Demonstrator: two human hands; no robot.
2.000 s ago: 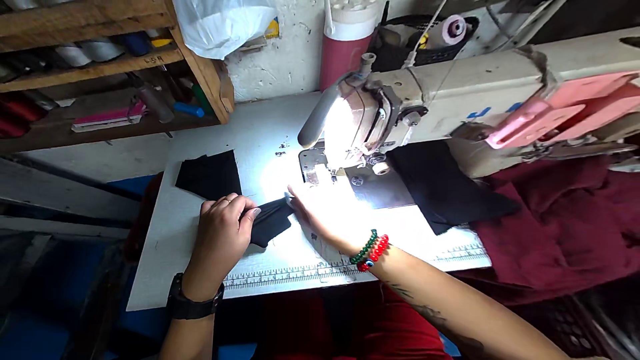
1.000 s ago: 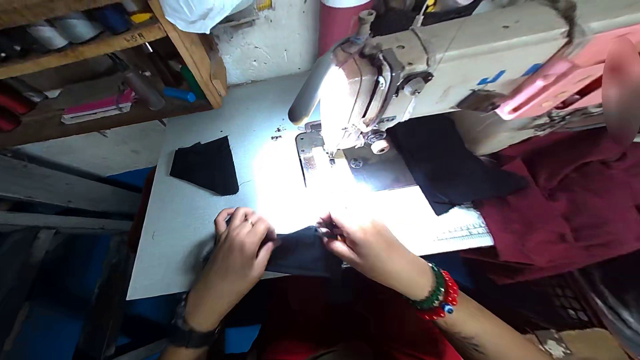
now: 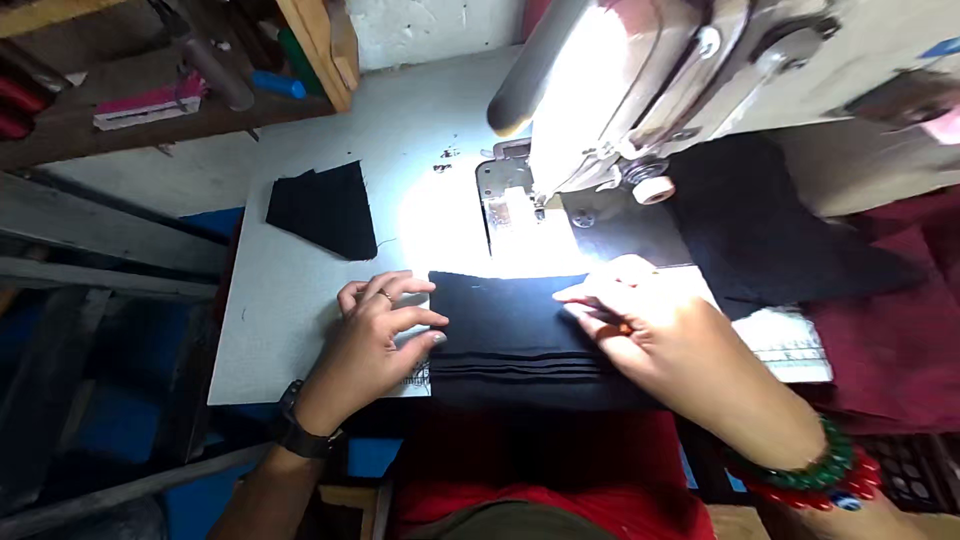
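A black fabric piece with several parallel folds (image 3: pixel 510 322) lies spread at the table's front edge, its lower part hanging over. My left hand (image 3: pixel 386 334), fingers apart, touches its left edge with the fingertips. At its upper right, my right hand (image 3: pixel 630 322) rests on the cloth, thumb and fingers close together; whether they pinch it is unclear. Beyond the cloth stands a sewing machine (image 3: pixel 645 82), its presser foot (image 3: pixel 538 206) under a bright light. A smaller black fabric piece (image 3: pixel 326 210) lies flat at the left of the table.
Another black fabric piece (image 3: pixel 757 225) lies right of the needle area, beside maroon cloth (image 3: pixel 885 322). A wooden shelf (image 3: pixel 247 124) with thread and a pink-edged pad (image 3: pixel 150 101) stands at the upper left. A printed measuring tape (image 3: pixel 787 352) runs along the table's front edge.
The black fabric between my hands, bunched two seconds ago, now lies spread out with its folds showing. My left hand's fingers have opened out. The view has moved closer to the table.
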